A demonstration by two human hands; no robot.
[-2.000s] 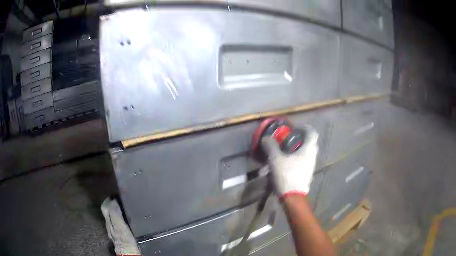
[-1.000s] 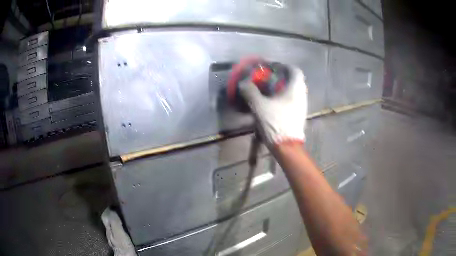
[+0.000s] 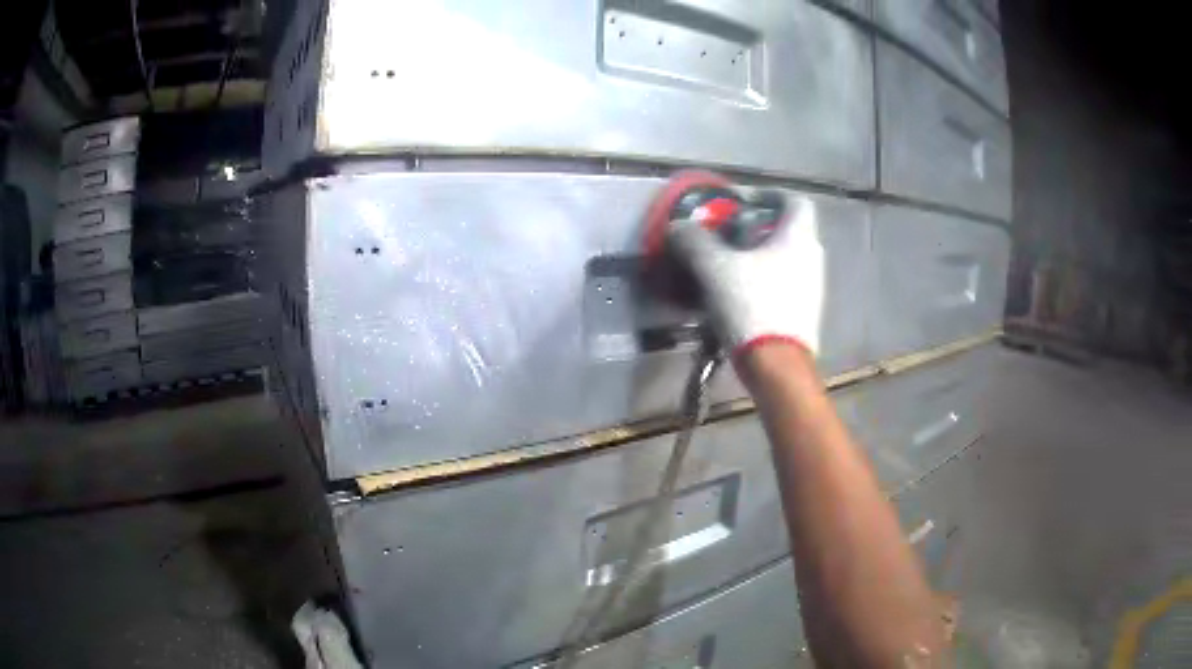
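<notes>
My right hand (image 3: 774,277), in a white knit glove with a red cuff, holds the red and black disc sander (image 3: 716,220). The sander's reddish rim is at the upper part of a grey metal panel (image 3: 458,314), over the top of its recessed handle pocket (image 3: 609,303), and hides part of the pocket. An air hose (image 3: 677,457) hangs from the sander past the panel below. My left hand (image 3: 323,636), in a white glove, is at the bottom left beside the stack's edge, small and cut off by the frame; its fingers are unclear.
More grey panels (image 3: 484,79) are stacked above, below and to the right. A thin wooden spacer strip (image 3: 523,459) runs under the worked panel. Another panel stack (image 3: 94,248) stands at the far left. A yellow floor line (image 3: 1150,614) shows at lower right.
The view has shifted, so the stack sits lower and its left side shows more. The sander has gone from the lower panel up to the panel above, first over its pocket, now at the pocket's top.
</notes>
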